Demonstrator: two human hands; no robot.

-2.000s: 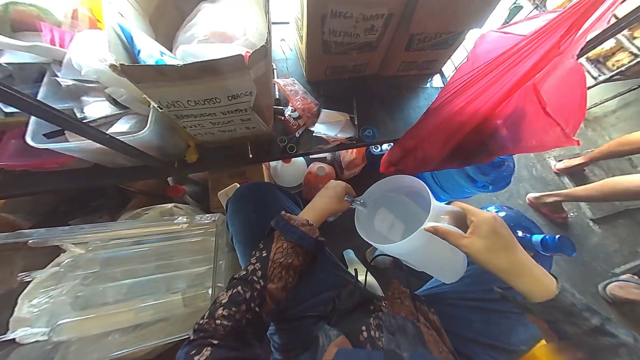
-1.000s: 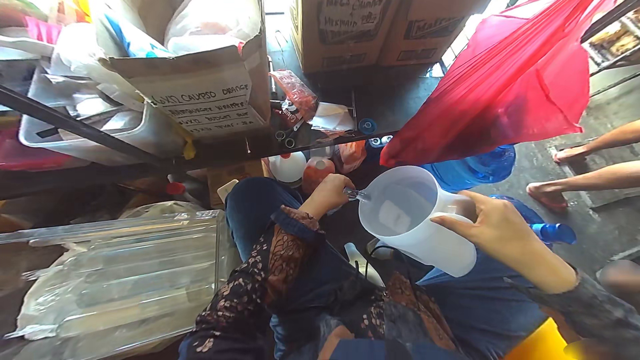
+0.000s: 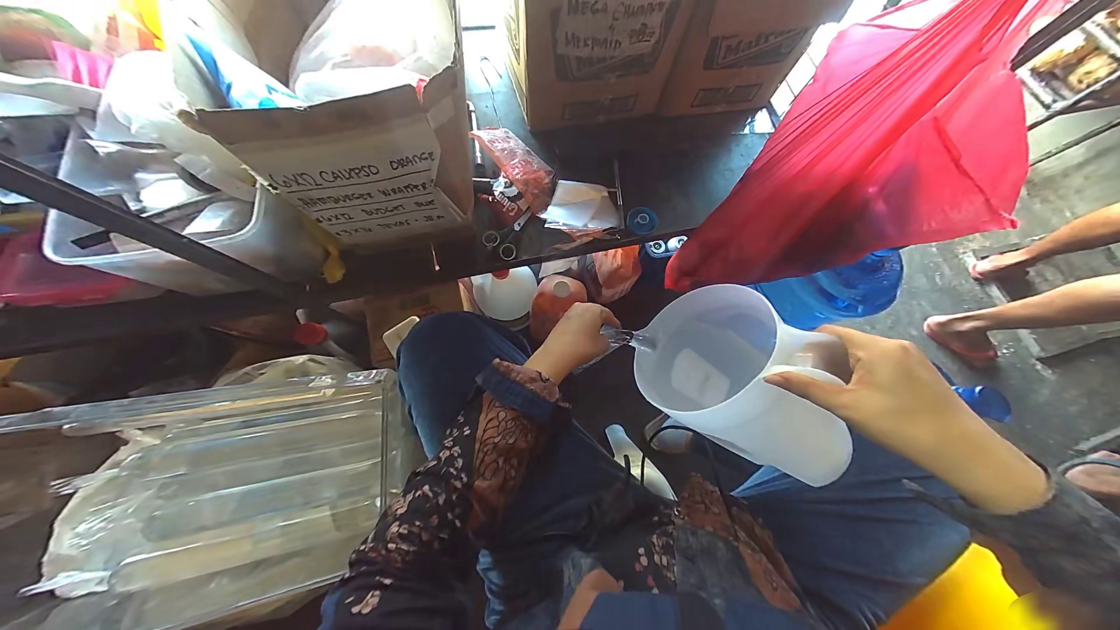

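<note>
My right hand [image 3: 884, 385] grips the handle side of a translucent white plastic pitcher [image 3: 770, 420], which is tilted with its mouth toward my left hand. Liquid shows inside it. My left hand [image 3: 573, 341] is closed on the gathered neck of a clear plastic bag [image 3: 604, 348], right at the pitcher's spout. Most of the bag is hidden below the hand. Both hands are above my lap, between my knees.
Scissors [image 3: 507, 238] and plastic packets lie on the dark shelf [image 3: 682, 166] ahead, beside a handwritten cardboard box [image 3: 367, 175]. A red plastic bag [image 3: 875, 166] hangs at right, above a blue water container [image 3: 840, 284]. A clear plastic case [image 3: 227, 490] stands left. Another person's legs [image 3: 1050, 306] are at far right.
</note>
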